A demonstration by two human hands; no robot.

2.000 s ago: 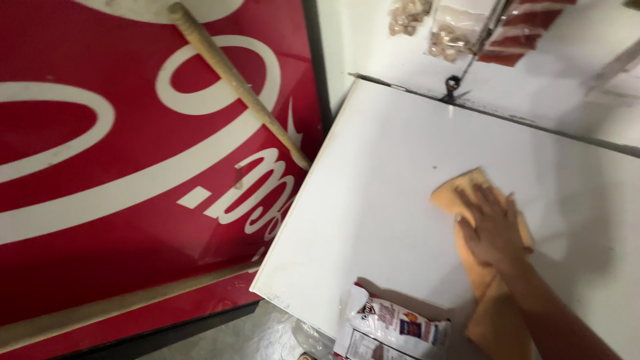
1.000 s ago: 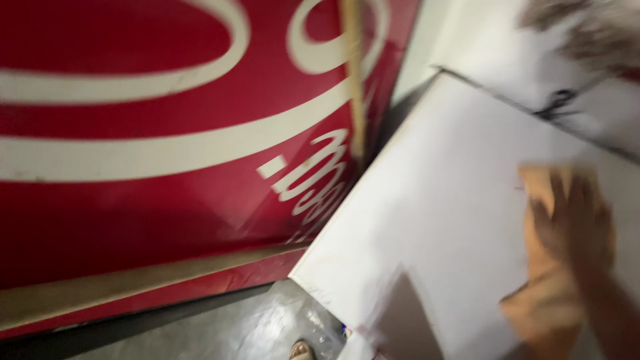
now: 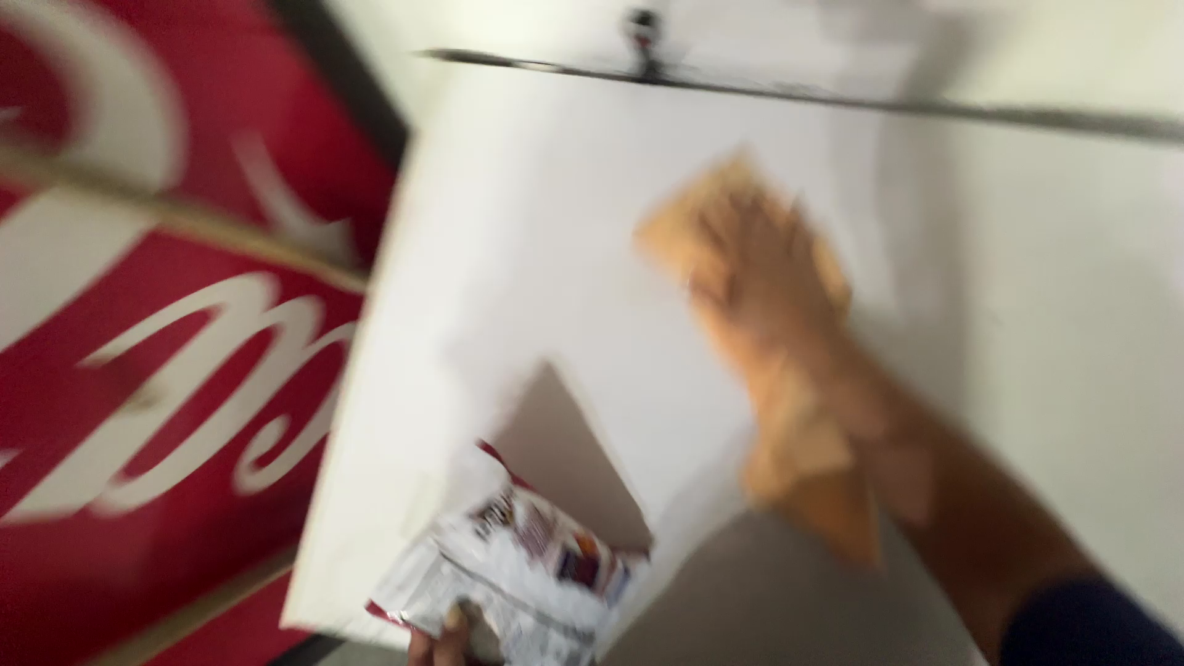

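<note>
My right hand (image 3: 754, 254) lies over an orange-tan cloth (image 3: 689, 217), pressing it flat on a white panel-like surface (image 3: 518, 240); motion blurs both. A loose end of the cloth hangs below the wrist, beside the forearm. At the bottom, the fingertips of my left hand (image 3: 444, 638) grip the lower edge of a white and red printed plastic packet (image 3: 546, 564), which is held over the lower part of the white surface. The rest of my left hand is out of frame.
A red sign (image 3: 185, 388) with white lettering stands at the left, with a wooden stick (image 3: 231, 231) across it. Along the top edge of the white surface runs a dark seam (image 3: 786, 91), where a small black fitting (image 3: 645, 42) sits.
The packet, seen low in the oldest frame, is now in view with my left fingertips on it. My right hand and the cloth stay on the white surface. The view has shifted.
</note>
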